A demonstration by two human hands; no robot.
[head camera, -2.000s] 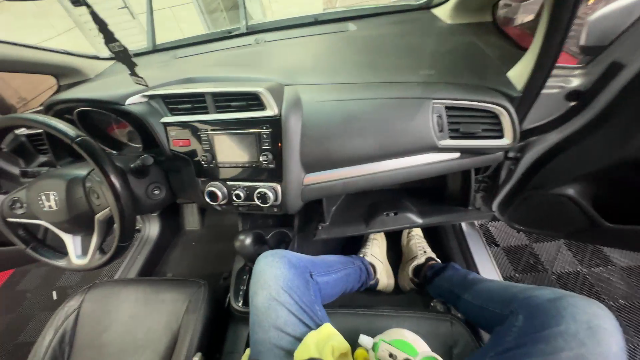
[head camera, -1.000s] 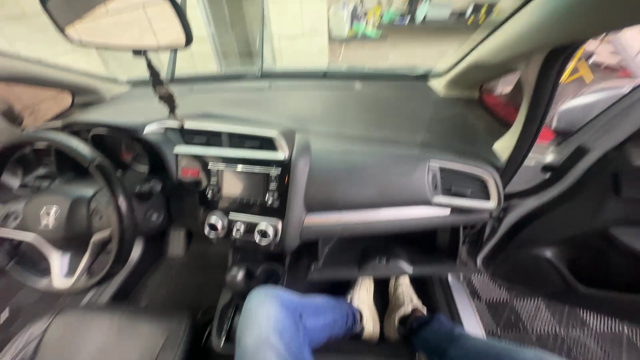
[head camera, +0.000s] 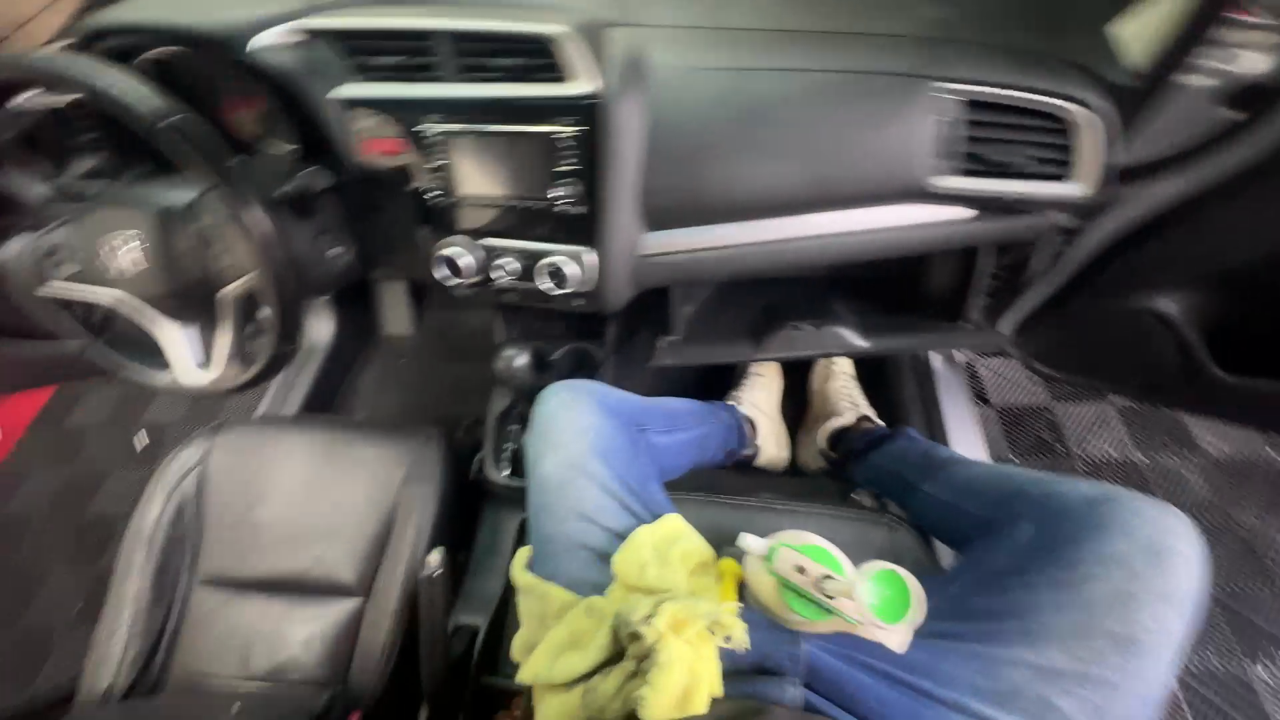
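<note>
Neither of my hands is in view. A yellow cloth lies crumpled over my thigh, at the lower middle of the head view. Just right of it, between my legs, is a white and green object, blurred, whose kind I cannot tell. A small yellow part shows between the two. My legs, in blue jeans, are bent on the front passenger seat, with the shoes in the footwell.
The glove box lid hangs open above the shoes. Ahead runs the dashboard with its screen. At left are the steering wheel and the driver's seat. An open door stands at right, beside checkered floor tiles.
The view has tilted down since one second ago, so the yellow cloth and the white and green object show more fully. The glove box lid hangs open in all frames.
</note>
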